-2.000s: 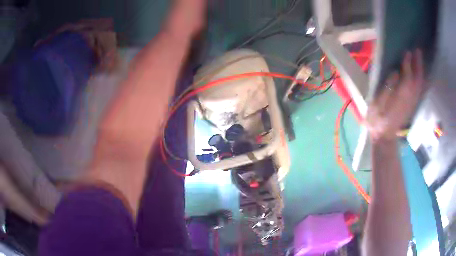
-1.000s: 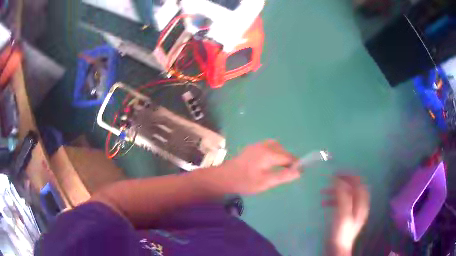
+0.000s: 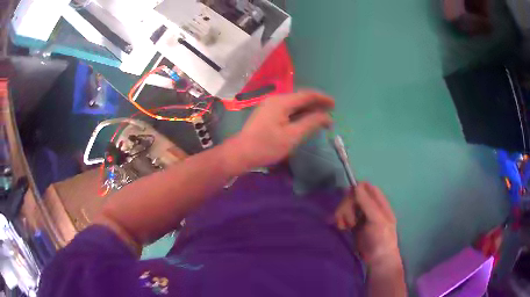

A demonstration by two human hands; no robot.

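Note:
My right hand (image 3: 372, 223), at the lower right, is closed around the lower end of a silver socket wrench (image 3: 344, 156), which points up and slightly left. My left hand (image 3: 290, 125) is at the centre with its fingers curled, left of the wrench tip and not touching it. Whether it pinches something small cannot be told. The pale grey open machine housing (image 3: 244, 69) stands above my left hand on a red stool (image 3: 273, 75).
An air compressor (image 3: 139, 148) with a white handle and orange-red hose lies at the left. A power socket (image 3: 202, 132) lies beside it. A blue bin (image 3: 87, 93) is at the upper left, a pink-purple bin (image 3: 456, 275) at the lower right. Green floor (image 3: 372, 69) spans the middle.
The wrench now shows in my right hand; a second ago my left hand held a blurred silver item. The view has shifted, and the housing and stool appear larger and nearer.

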